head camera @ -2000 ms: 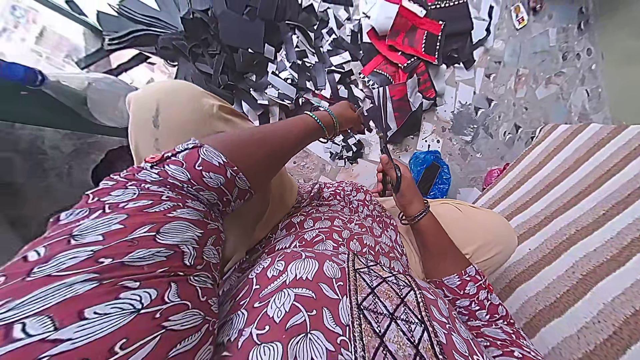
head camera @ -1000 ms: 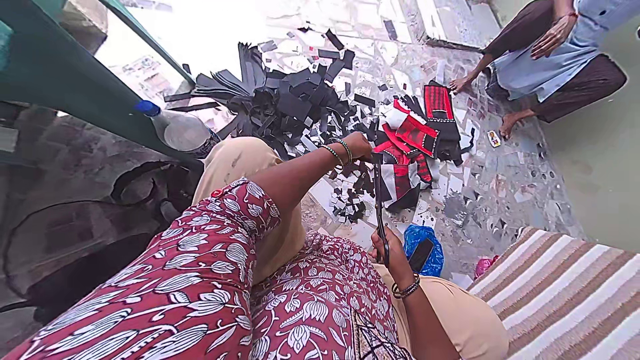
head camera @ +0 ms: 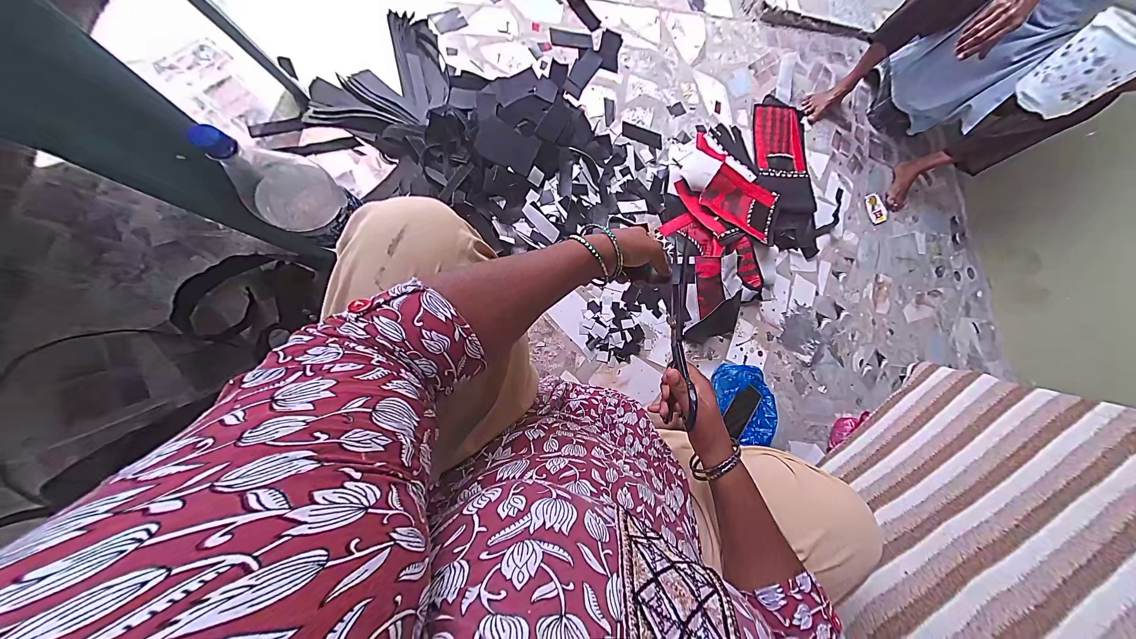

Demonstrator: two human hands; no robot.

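Observation:
My right hand (head camera: pixel 682 404) is closed around the handles of dark scissors (head camera: pixel 680 328), whose blades point away from me toward my left hand. My left hand (head camera: pixel 641 253) is beside the blades, with its fingers bent; a small piece seems to be between them, but it is too unclear to tell. Past my hands lie red-and-black fabric pieces (head camera: pixel 737 200) with white beaded edges. A large heap of black cut strips (head camera: pixel 515 124) spreads to the left of them. Small black and white scraps (head camera: pixel 617 328) lie on the floor just below my left hand.
A blue plastic bag (head camera: pixel 747 399) with a black piece on it lies right of my right hand. A striped mat (head camera: pixel 994 497) is at the lower right. A plastic bottle (head camera: pixel 293 191) stands at the left by a green frame (head camera: pixel 133 115). Another person's feet (head camera: pixel 905 182) are at the upper right.
The view has shifted, bringing the other person and the bottle more into sight. Both hands keep to the scissors area, and my right hand holds the scissors throughout.

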